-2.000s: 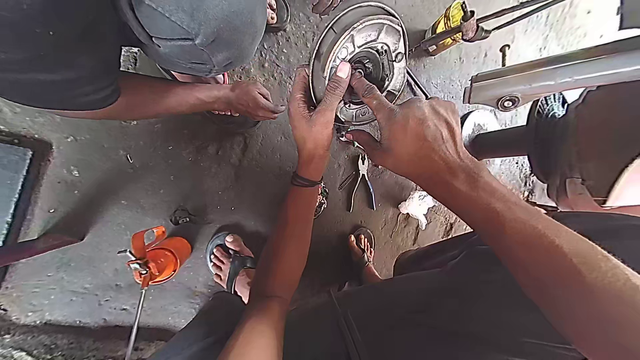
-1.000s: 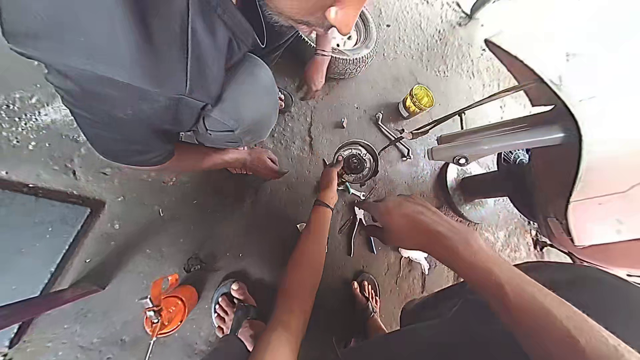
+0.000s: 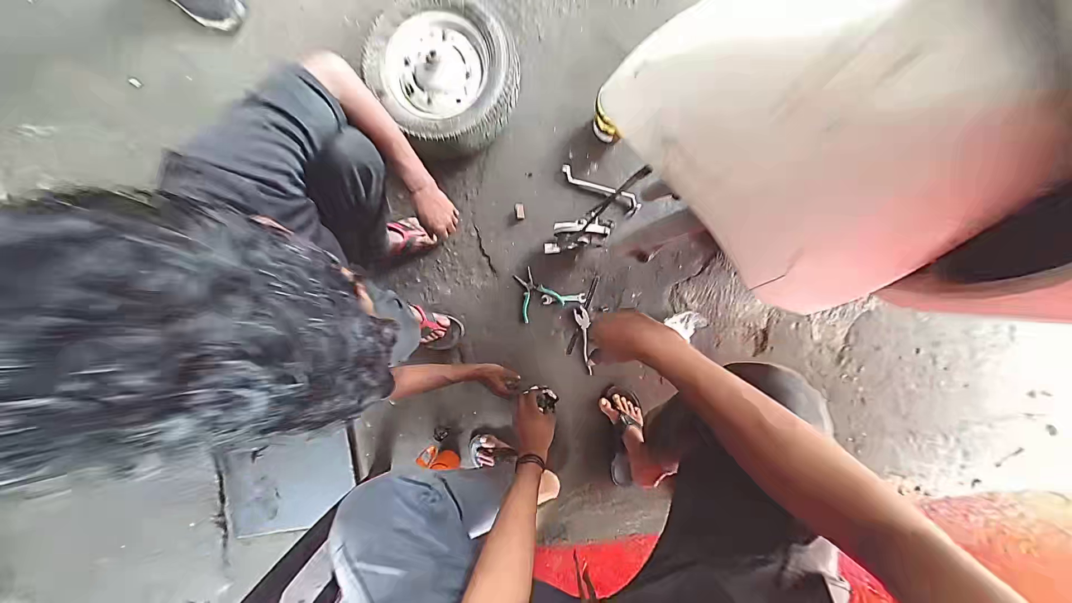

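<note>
My left hand [image 3: 534, 423] is low in the middle, closed on a small dark metal part [image 3: 544, 399]; another person's hand [image 3: 500, 379] is close beside it. My right hand [image 3: 624, 335] reaches down at the slip-joint pliers [image 3: 584, 339] on the ground; its fingers are blurred, and whether they grip a handle is unclear. Just left of these pliers lie green-handled pliers [image 3: 526, 295] and an open-end wrench [image 3: 565, 298]. Farther up on the ground is a bent metal wrench [image 3: 599, 186], with a metal assembly [image 3: 579, 233] below it.
A wheel with its tyre [image 3: 502, 92] lies at the top. The person crouches at the left, sandalled feet near the tools. A pale vehicle body panel [image 3: 804, 151] overhangs the right side, partly covering a yellow can [image 3: 603, 126]. An orange object [image 3: 438, 458] lies lower left.
My left hand has come away from the round brake assembly and now holds a small part near my feet. My right hand has left that assembly for the pliers. The view has shifted strongly.
</note>
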